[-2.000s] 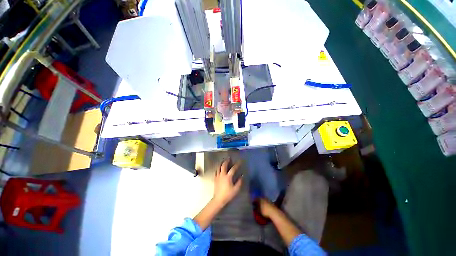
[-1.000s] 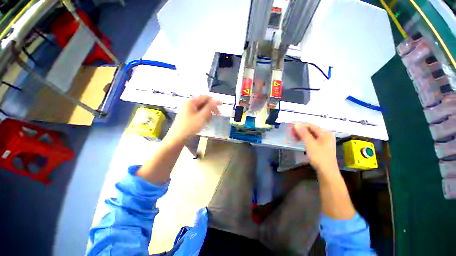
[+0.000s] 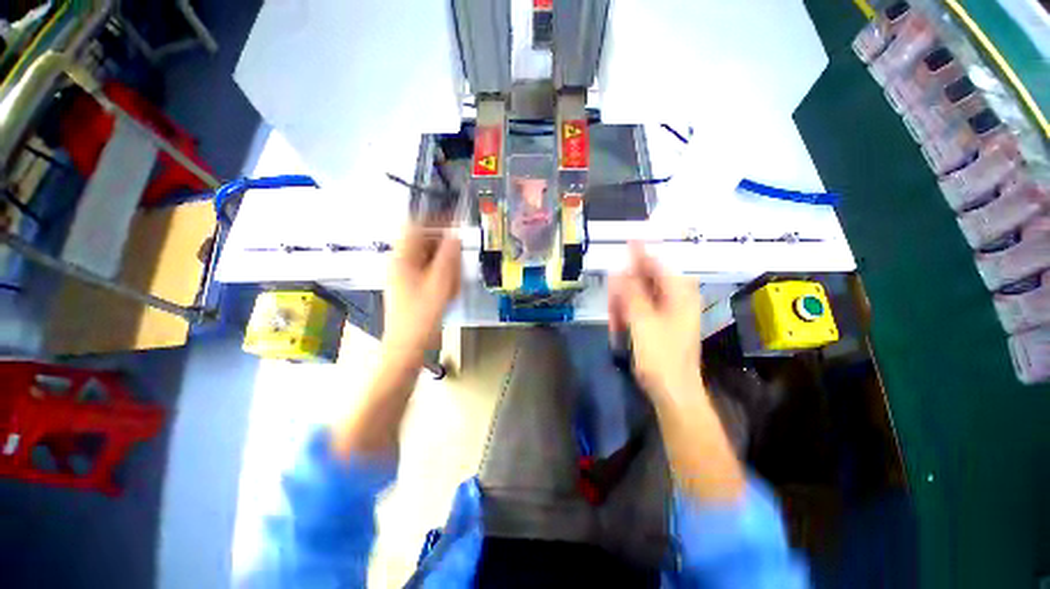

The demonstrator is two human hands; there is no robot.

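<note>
A clear plastic pack (image 3: 533,213) with pink-white contents stands upright in the yellowish press fixture (image 3: 493,274) with its blue base, between two metal press arms with red labels. My left hand (image 3: 426,270) is blurred, just left of the fixture over the table's front edge. My right hand (image 3: 653,311) is blurred, just right of the fixture at the front edge. Neither hand touches the pack. I see nothing in either hand, but blur hides the exact finger positions.
A yellow button box with a green button (image 3: 812,307) is at the right, another yellow box (image 3: 284,326) at the left. A row of pinkish packs (image 3: 987,184) stands on the green belt (image 3: 921,345) at the right. A red stool (image 3: 81,426) is at the left.
Both hands have risen from my lap to either side of the fixture, and since the last second have drawn slightly closer to it. The head view has shifted.
</note>
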